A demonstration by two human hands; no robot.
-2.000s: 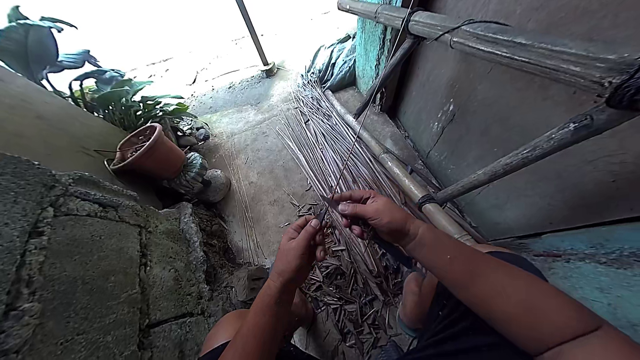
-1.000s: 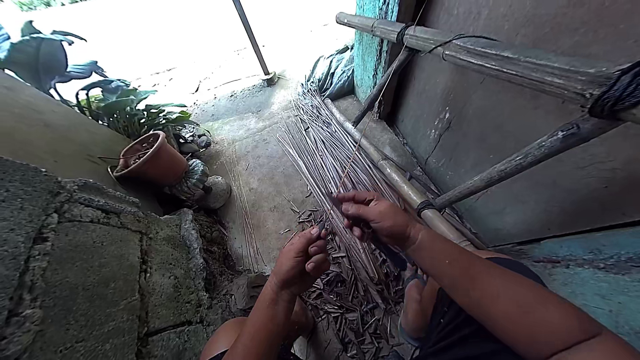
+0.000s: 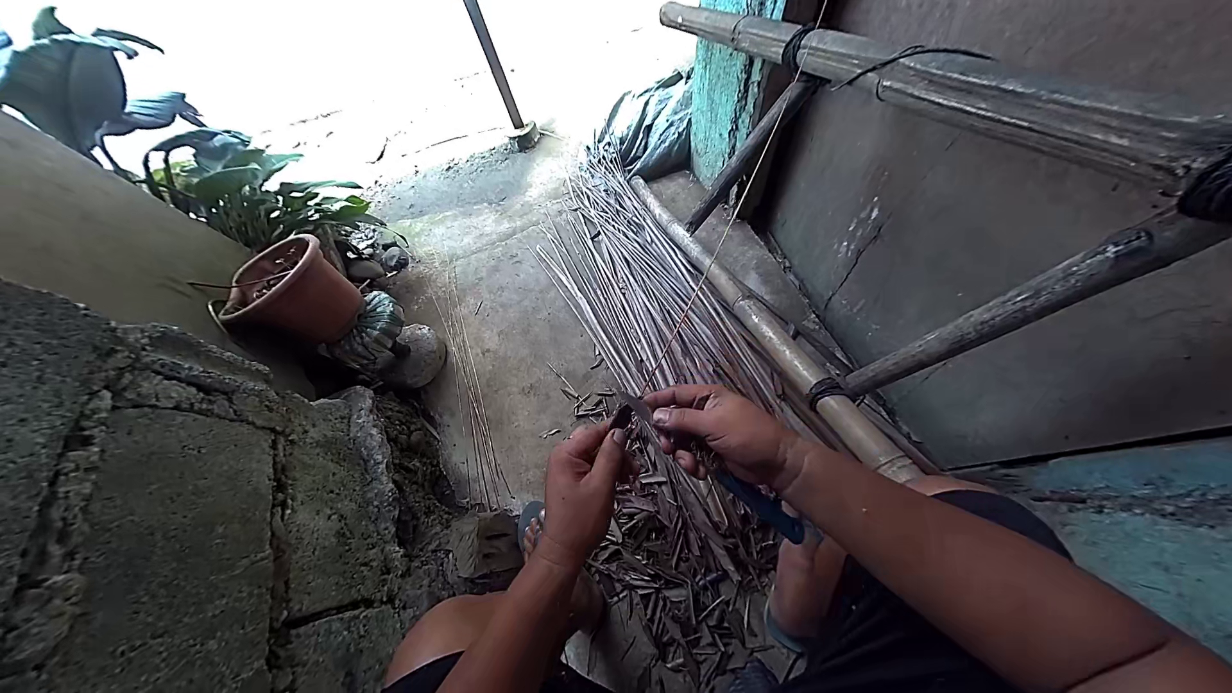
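My right hand (image 3: 727, 433) is closed around a knife, whose blade (image 3: 639, 408) shows beyond the fingers and whose blue handle (image 3: 765, 505) sticks out below the palm. A long thin plant strip (image 3: 701, 279) runs from the fingertips up toward the top right. My left hand (image 3: 585, 481) pinches a dark end of stalk (image 3: 622, 418) beside the blade. Under and beyond both hands, a heap of long dry stalks (image 3: 635, 269) lies on the concrete ground. Short dark scraps (image 3: 683, 577) are strewn between my feet.
A bamboo pole (image 3: 770, 332) lies along the stalks at the right, tied to a pole frame (image 3: 1011, 308) before a wall. To the left stand a rough block wall (image 3: 183, 510) and a terracotta-coloured pot (image 3: 289, 294). Several thin strips (image 3: 465, 385) lie on the ground near the pot.
My two hands, a little apart one second ago, are now together at the blade. The left hand has moved up and toward the right hand.
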